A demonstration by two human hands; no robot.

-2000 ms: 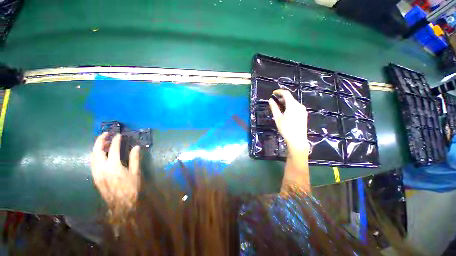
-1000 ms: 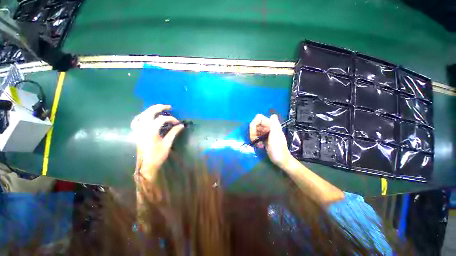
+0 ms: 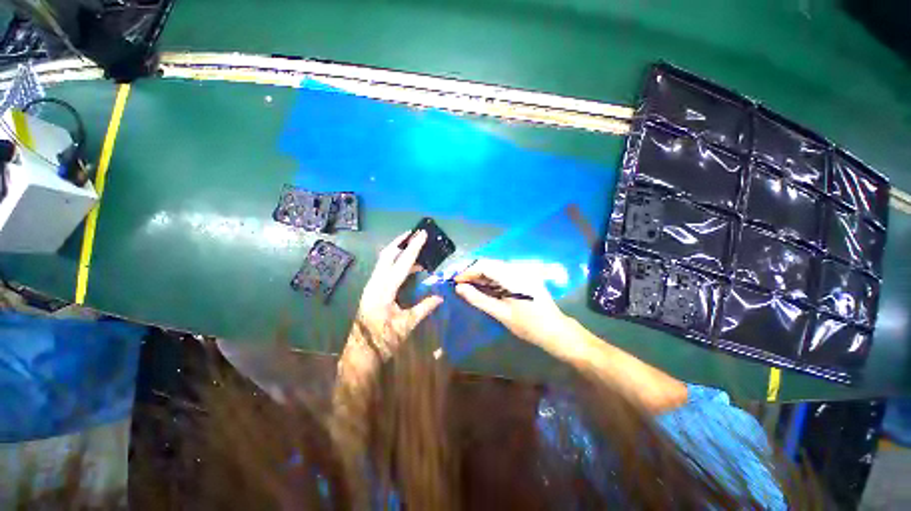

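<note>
My left hand (image 3: 385,296) holds a black plastic housing (image 3: 433,243) by its left side, over the bench beside the blue film (image 3: 400,165). My right hand (image 3: 512,311) holds a thin dark tweezers-like tool (image 3: 496,288), its tip close to the housing's lower edge; whether they touch I cannot tell. Two black housings (image 3: 301,208) lie touching or overlapping on the green bench at the left. Another housing (image 3: 323,269) lies just below them. The black blister tray (image 3: 744,226) at the right has several housings in its lower left pockets.
A white box-shaped device (image 3: 40,205) with cables stands at the far left, beside a yellow tape line (image 3: 103,190). A pale double rail (image 3: 400,92) runs behind the film. A small dark strip (image 3: 580,221) lies on the film near the tray. A whitish speck (image 3: 438,353) lies near the bench edge.
My left hand has moved right and now holds a housing. My right hand, at the tray two seconds ago, now holds the tool close to the housing. The view has shifted.
</note>
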